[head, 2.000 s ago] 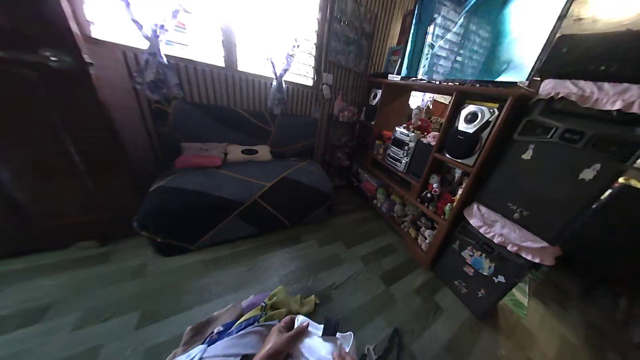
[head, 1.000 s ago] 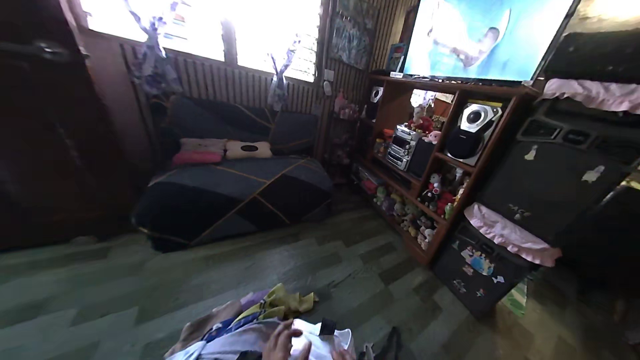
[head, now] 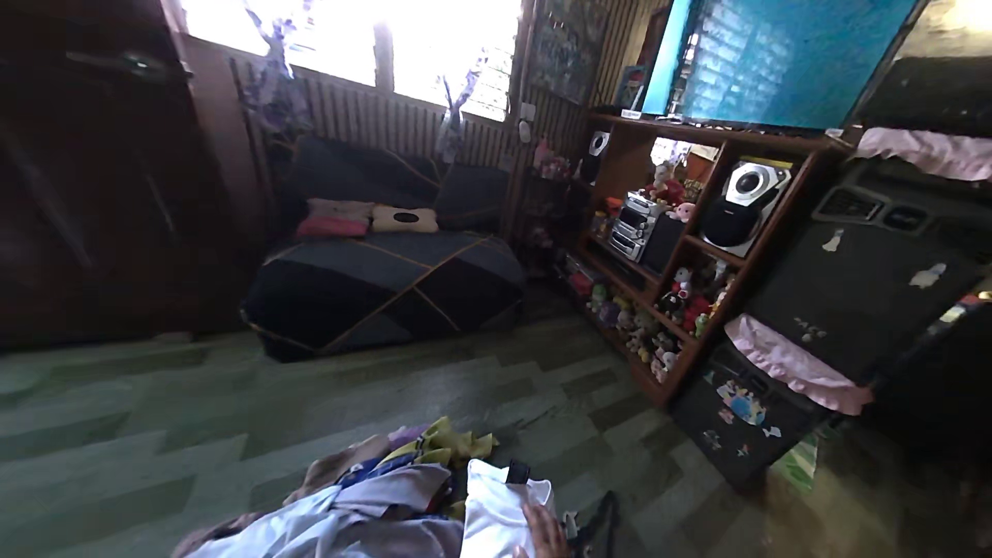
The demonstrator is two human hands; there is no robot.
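Observation:
A white cloth garment [head: 496,508] with a dark tab at its top edge lies at the bottom middle. The fingers of my right hand [head: 546,533] rest spread over its right side; the rest of that hand is cut off by the frame. My left hand is out of view. Left of the white garment is a heap of rumpled clothes [head: 364,508], with pale, blue, brown and yellow fabric. A dark strap [head: 607,523] lies on the floor just right of my right hand.
A sofa with a dark geometric cover [head: 387,287] stands beneath the window. To the right are a wooden shelf unit [head: 659,387] with speakers, a stereo and stuffed toys, a television [head: 790,62] on top, and a dark refrigerator [head: 876,263]. A dark door [head: 93,194] is at left.
My left hand, on the white garment in both earlier frames, has left the view. More of the white garment's surface shows, and my right hand reaches further onto it.

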